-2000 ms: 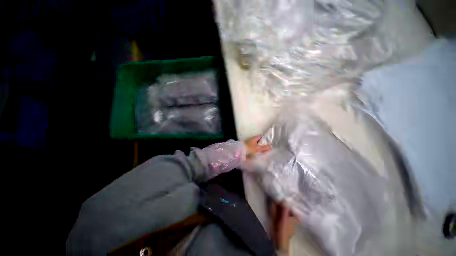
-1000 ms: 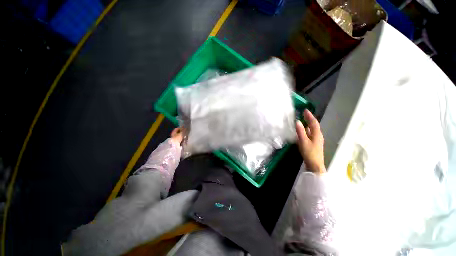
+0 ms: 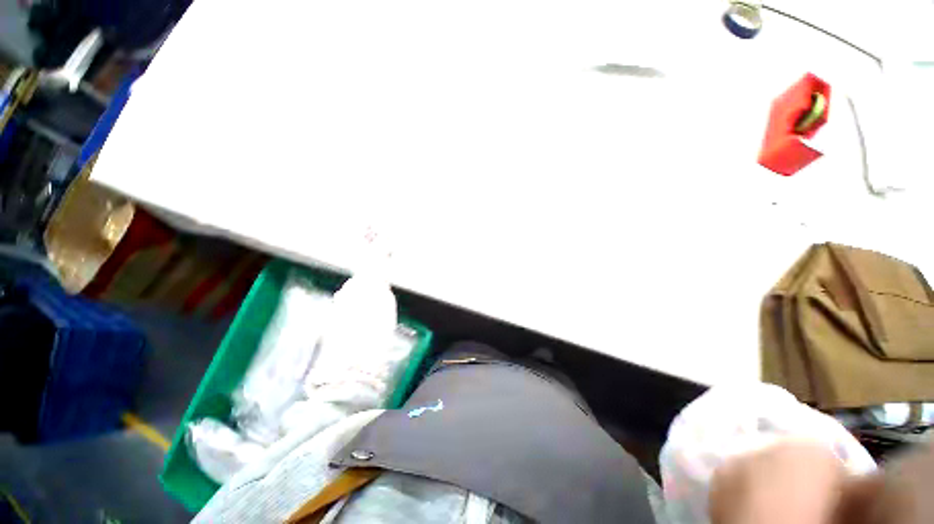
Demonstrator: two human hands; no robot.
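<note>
A brown bag (image 3: 860, 328) lies at the right edge of the white table, its folded side and flap showing. My right hand (image 3: 783, 486) is blurred and cut off at the bottom right, in front of the brown bag; its fingers cannot be made out. My left sleeve cover (image 3: 353, 328) reaches over the green crate (image 3: 230, 363) to the table edge. My left hand is washed out in glare and cannot be made out. Shiny wrapped pieces (image 3: 277, 358) lie in the crate.
A red tape dispenser (image 3: 794, 128) stands on the white table (image 3: 461, 154) at the upper right. A dark tape roll (image 3: 741, 20) lies beyond it. A cardboard box (image 3: 92, 235) and a blue crate (image 3: 92, 358) are at the left, below table level.
The view has turned right from the crate to the table. The pale wrapped piece that was between both hands over the crate is no longer held there. My right hand is now at bottom right.
</note>
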